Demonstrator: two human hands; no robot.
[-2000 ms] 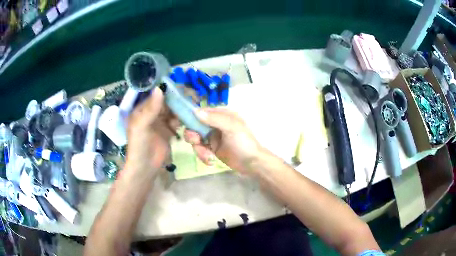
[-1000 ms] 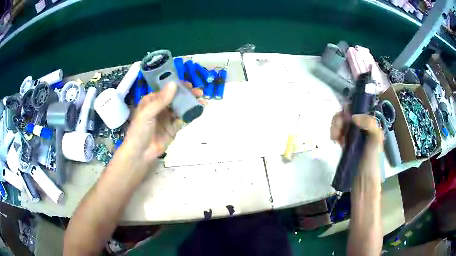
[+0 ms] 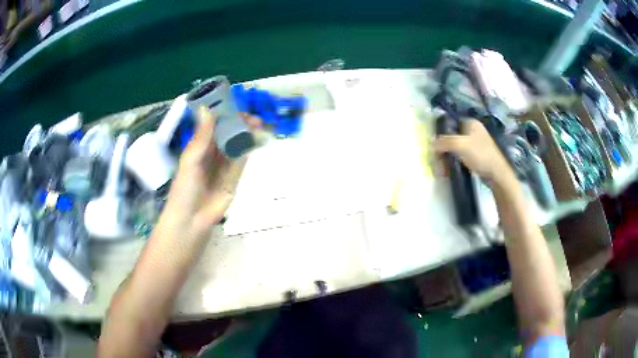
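My left hand (image 3: 203, 168) holds a grey fan housing (image 3: 225, 119) above the left part of the bench, its rounded end towards me and its open round end at the back. My right hand (image 3: 479, 150) is around the upper part of a black electric screwdriver (image 3: 463, 196) at the right; the tool stands out blurred, low over or on the bench, and the fingertips are partly hidden.
White sheets (image 3: 315, 175) cover the bench middle. Blue cells (image 3: 280, 112) lie behind them. White and grey fan units (image 3: 105, 210) are piled left. A pink case (image 3: 500, 80), grey housings and a box of green boards (image 3: 577, 150) are right. A yellowish stick (image 3: 396, 196) lies on the sheet.
My right hand has left the grey housing and taken the black screwdriver, first lifted, now lower. My left hand keeps the housing, now turned with its rounded end towards me.
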